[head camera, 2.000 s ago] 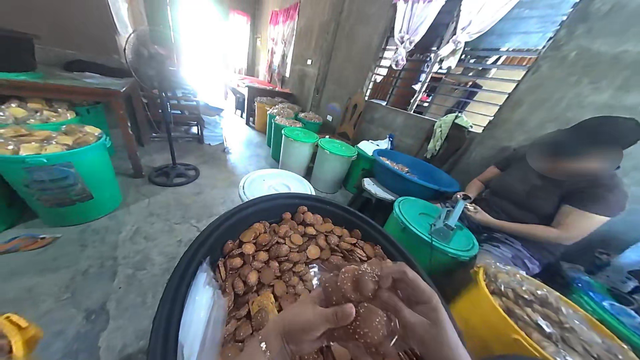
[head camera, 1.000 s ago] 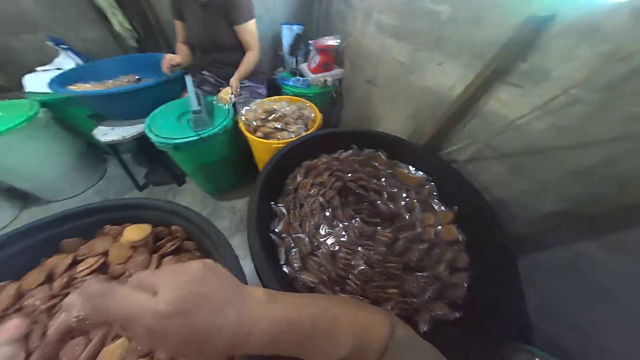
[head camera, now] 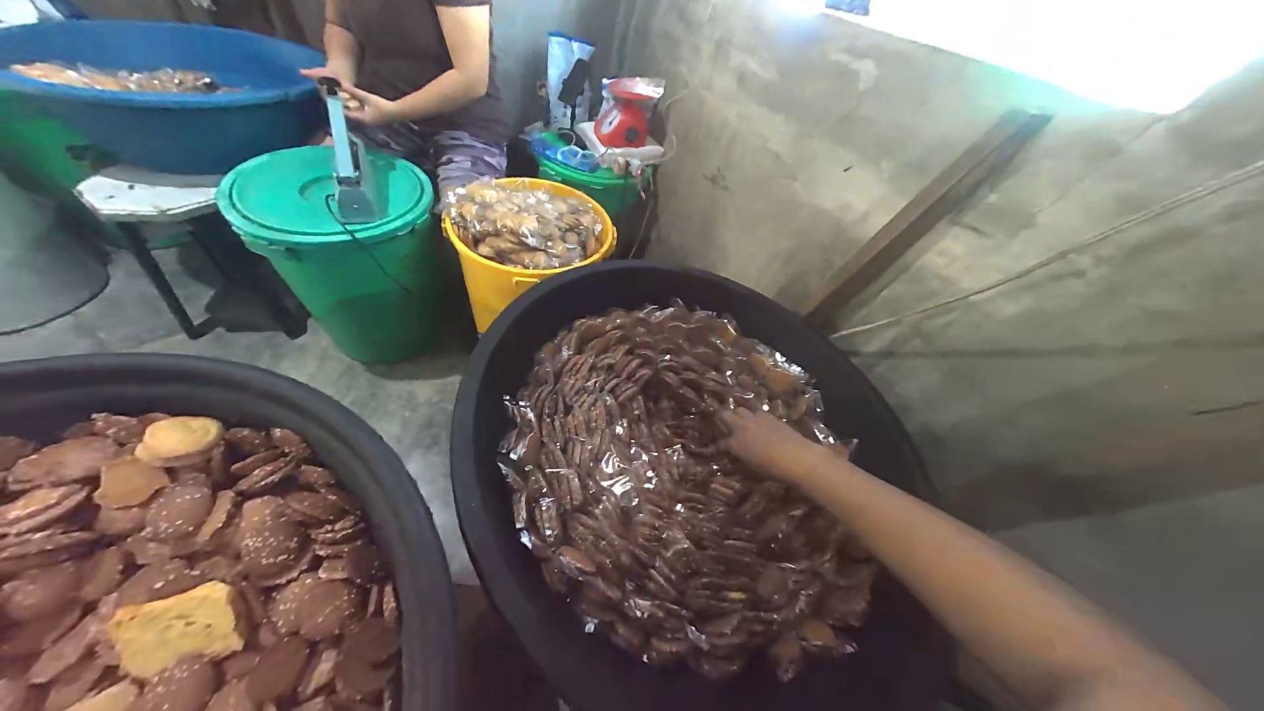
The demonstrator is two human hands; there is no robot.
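Observation:
My right hand reaches from the lower right into a black tub. Its fingertips touch or dip among clear plastic packs of brown cookies, arranged in curving rows; whether they grip a pack is hidden. Left of it stands another black tub, filled with loose brown cookies, some dotted with seeds. A pale yellow square piece and a round yellowish cookie lie on top of them. My left hand is out of view.
A person sits behind a green lidded bucket bearing a hand sealer. Near them are a blue basin, a yellow bucket of packed cookies and a red scale. A wooden beam leans against the wall.
Two seconds ago both my hands held seeded cookies over the loose-cookie tub. Now my right hand is in the tub of packs and my left hand has left view. The view has swung right.

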